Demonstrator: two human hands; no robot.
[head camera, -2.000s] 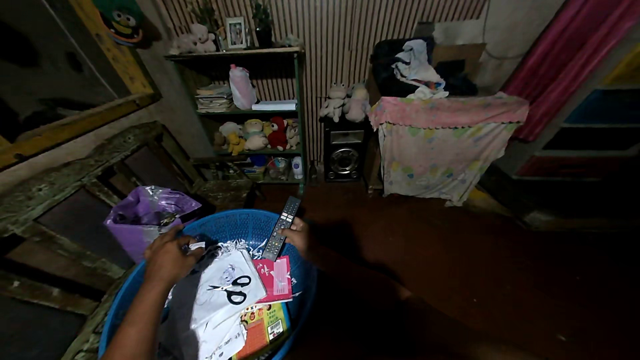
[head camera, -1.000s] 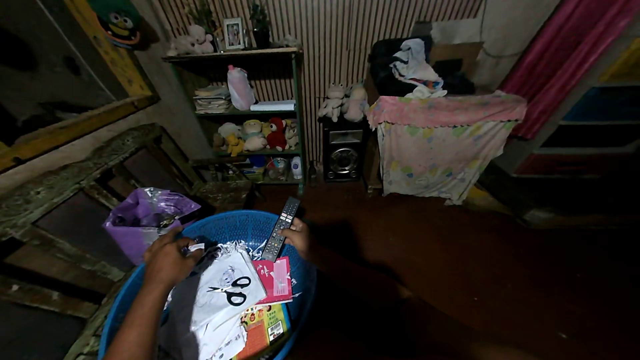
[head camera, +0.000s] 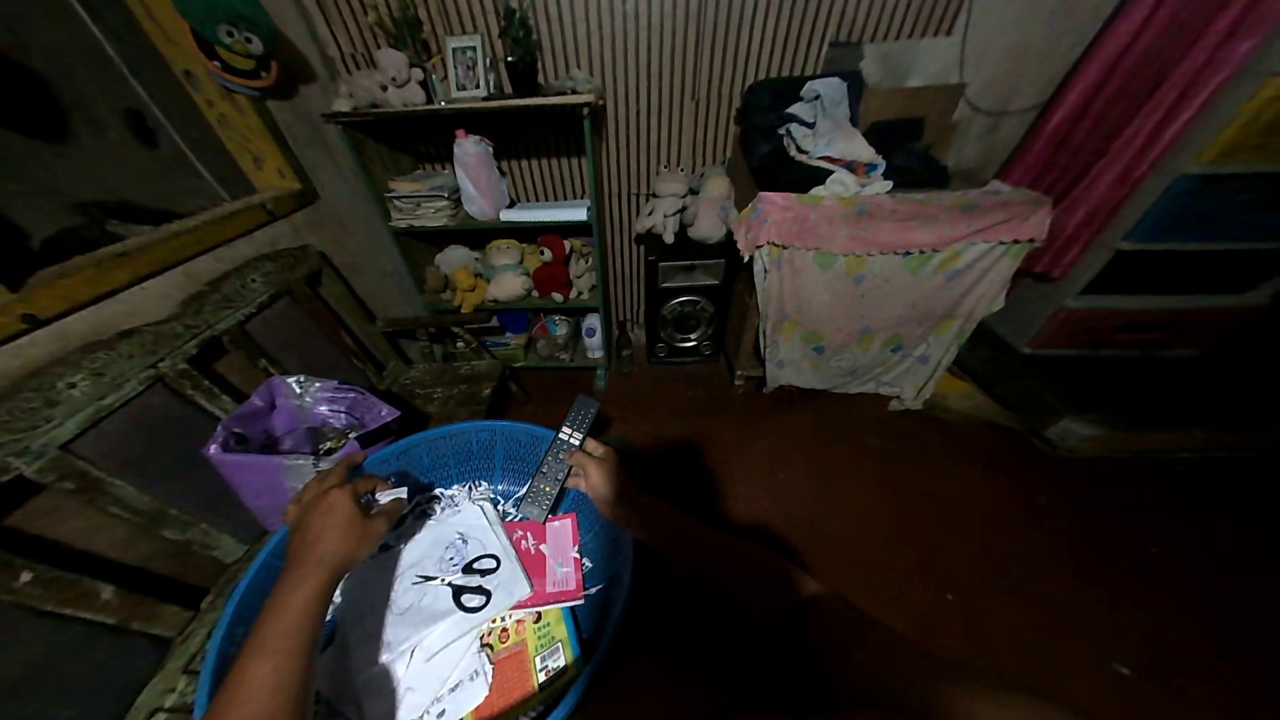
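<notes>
A blue plastic basket (head camera: 470, 432) holds papers, books and black-handled scissors (head camera: 468, 583), which lie on a white sheet (head camera: 440, 620). My right hand (head camera: 597, 480) grips a dark remote control (head camera: 560, 458) over the basket's right part. At the basket's left rim, my left hand (head camera: 345, 510) is on dark cloth with a small white piece by its fingertips; its exact hold is partly hidden. A pink booklet (head camera: 550, 560) lies right of the scissors, and a colourful book (head camera: 530, 655) is below it. Left of the basket stands a purple bag (head camera: 260, 470).
A carved wooden bench (head camera: 130, 400) runs along the left. Behind stand a green shelf (head camera: 595, 250) with stuffed toys, a black speaker (head camera: 686, 310) and a cloth-covered table (head camera: 870, 300) bearing clothes. Drawers (head camera: 1190, 270) and a pink curtain (head camera: 1110, 130) are at the right.
</notes>
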